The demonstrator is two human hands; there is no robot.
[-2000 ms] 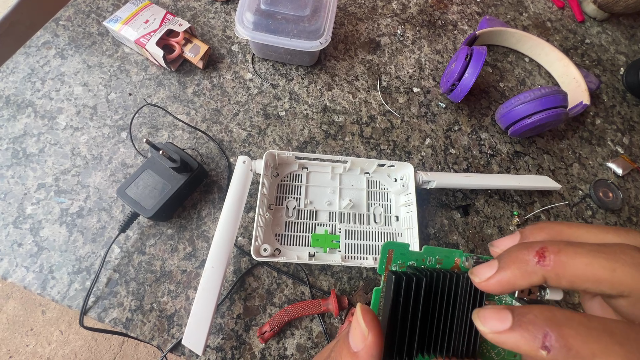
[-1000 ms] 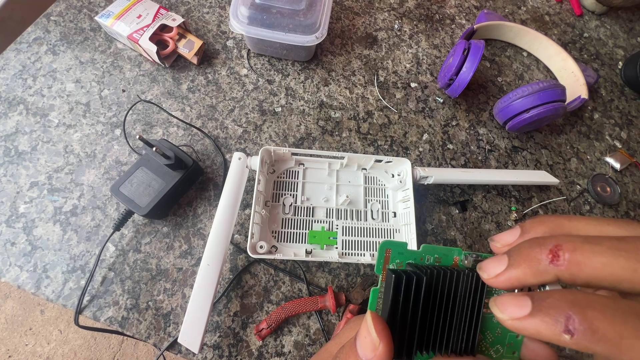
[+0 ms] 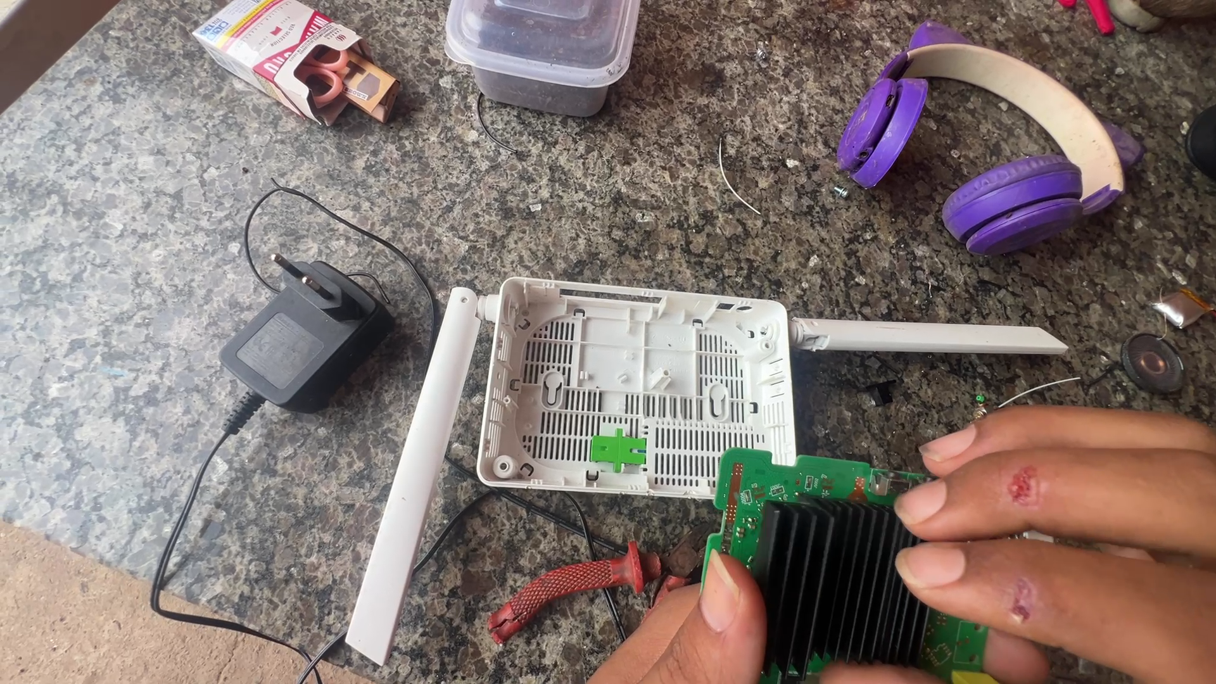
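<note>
A green circuit board [image 3: 746,475] with a black finned heat sink [image 3: 836,579] is held up at the lower right. The thumb of my left hand [image 3: 703,627] presses its left edge. Fingers of my right hand [image 3: 1064,532] rest on the heat sink and the board's upper right part. Behind the board lies an open white router casing [image 3: 617,351] with slotted vents and a small green connector [image 3: 617,449] inside. White antennas stick out at its left [image 3: 413,475] and right [image 3: 931,336]. The board covers the casing's lower right corner.
Red-handled pliers [image 3: 570,589] lie beside my left hand, partly hidden. A black power adapter [image 3: 304,337] with its cable is at left. Farther back are a small carton [image 3: 275,47], a lidded plastic container [image 3: 541,57] and purple headphones [image 3: 1016,199]. A small speaker [image 3: 1151,362] lies at right.
</note>
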